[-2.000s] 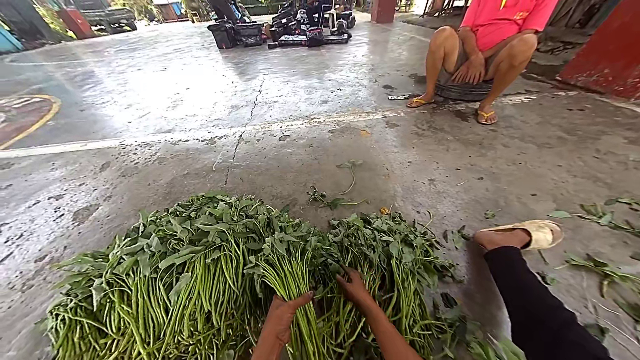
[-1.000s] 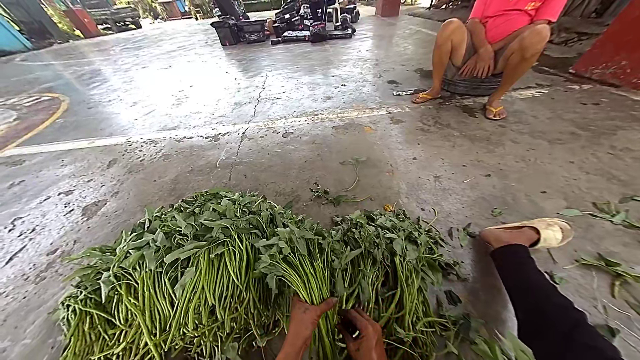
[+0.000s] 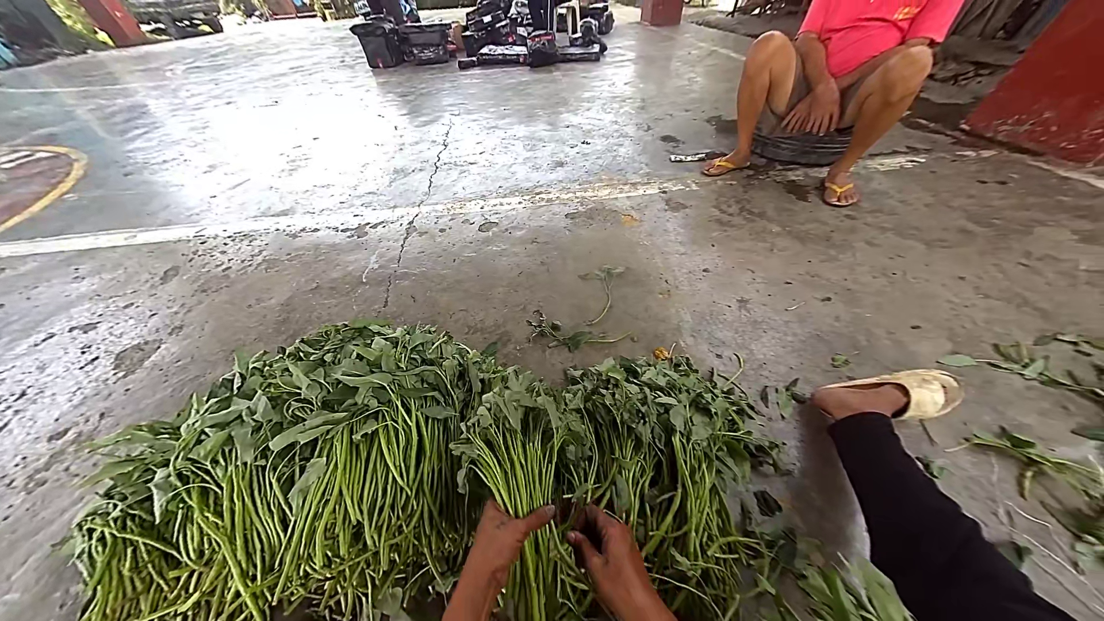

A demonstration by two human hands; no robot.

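Observation:
A bundle of leafy water spinach [image 3: 522,457] stands in front of me, its stems gripped by my left hand [image 3: 500,539], thumb across the front. My right hand [image 3: 608,552] is at the bundle's right side, its fingers curled near the stems; whether it holds anything thin there cannot be told. To the left lies a large heap of the same greens [image 3: 319,466], leaves away from me and stems toward me. Another pile of greens [image 3: 681,457] lies close on the right, beside my right hand.
My leg in black cloth with a pale slip-on shoe [image 3: 931,392] stretches out at right. Loose stems [image 3: 1035,457] lie beyond it, and a few sprigs [image 3: 573,335] lie ahead on the concrete floor. A person [image 3: 862,52] sits on a tire [image 3: 802,147]; black bins [image 3: 401,43] stand farther off.
My right hand has drawn back from the leaves toward the lower stems since the earliest frame. My left hand stays on the bundle's stems.

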